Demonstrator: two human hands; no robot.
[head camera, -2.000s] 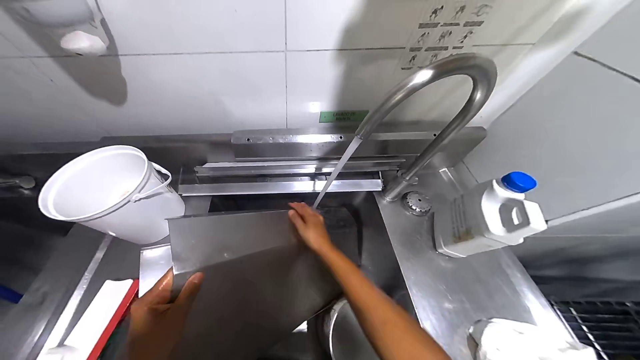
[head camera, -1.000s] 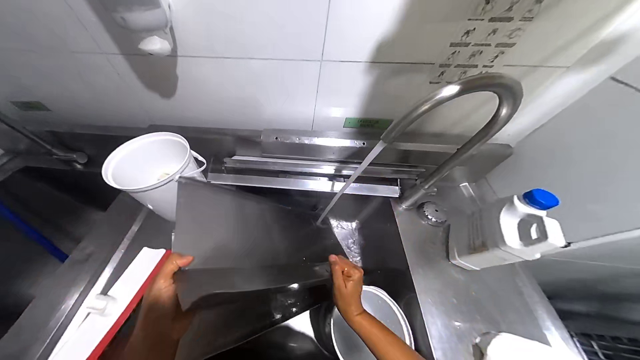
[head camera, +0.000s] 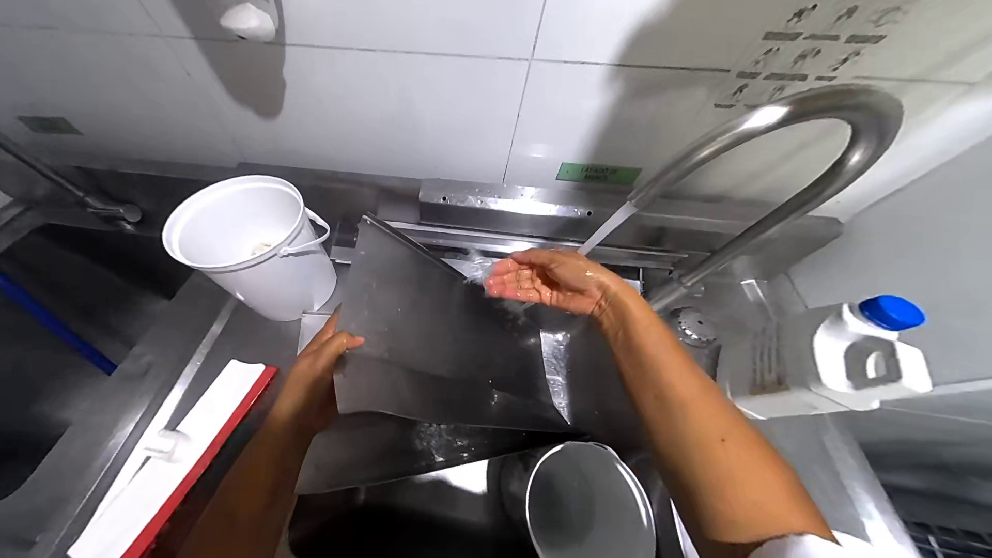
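Note:
A thin grey metal sheet (head camera: 442, 341) tilts over the sink, its left edge held in my left hand (head camera: 322, 364). Beneath the running water of the curved steel faucet (head camera: 783, 116), my right hand (head camera: 550, 280) is cupped palm up, fingers bent, with wet skin and nothing solid in it. Water splashes between its fingertips and the sheet's upper edge. A round metal pot (head camera: 590, 504) stands in the sink below the sheet, partly out of view.
At the left rear stands a white bucket (head camera: 306, 283). A white squeegee with a red edge (head camera: 186, 457) lies on the left counter. A white jug with a blue cap (head camera: 837, 356) and a strainer (head camera: 692, 325) are on the right. Behind is the tiled wall (head camera: 403, 101).
My right hand has left the sheet's lower right edge and moved up into the water stream. My left hand still holds the sheet, which is tilted differently.

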